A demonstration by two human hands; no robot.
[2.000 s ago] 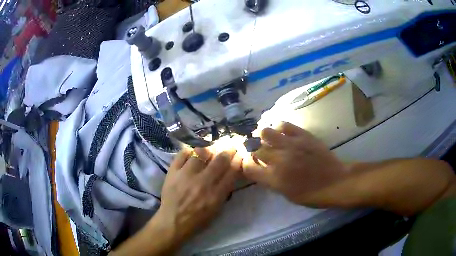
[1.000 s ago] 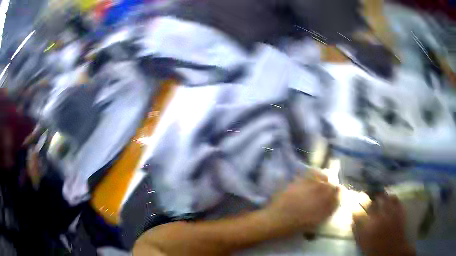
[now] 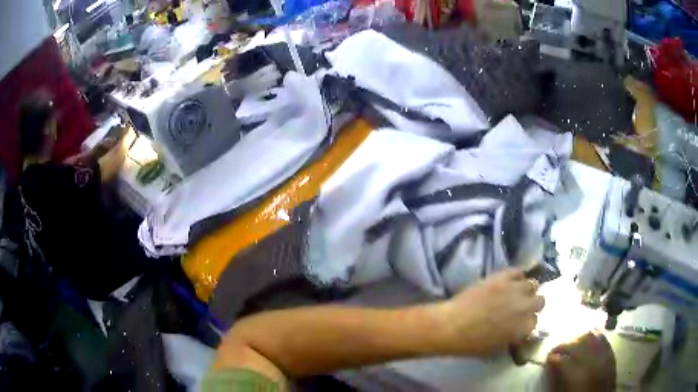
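The pale-backed garment panel [image 3: 463, 256] with dark textured edges lies heaped left of the white sewing machine [image 3: 662, 222]. My left hand [image 3: 497, 312] has its fingers curled at the glowing needle area, beside the cloth's right end; whether it pinches the cloth is lost in glare. My right hand [image 3: 583, 364] is low in the picture, dark and blurred, just below and right of the lamp glow; its fingertips and any hold are unclear. The presser foot and needle are washed out by the light.
An orange shiny plastic-wrapped strip [image 3: 264, 218] lies left of the heap. A pale cloth piece [image 3: 260, 157] lies beyond it, with dark fabric [image 3: 490, 73] behind. Another person in dark clothing [image 3: 73, 222] is at the far left, near another machine [image 3: 187, 126].
The view has swung left, so the machine and both hands now sit at the right and the workshop shows at left. My hands have moved apart; my right hand is lower beside the glow.
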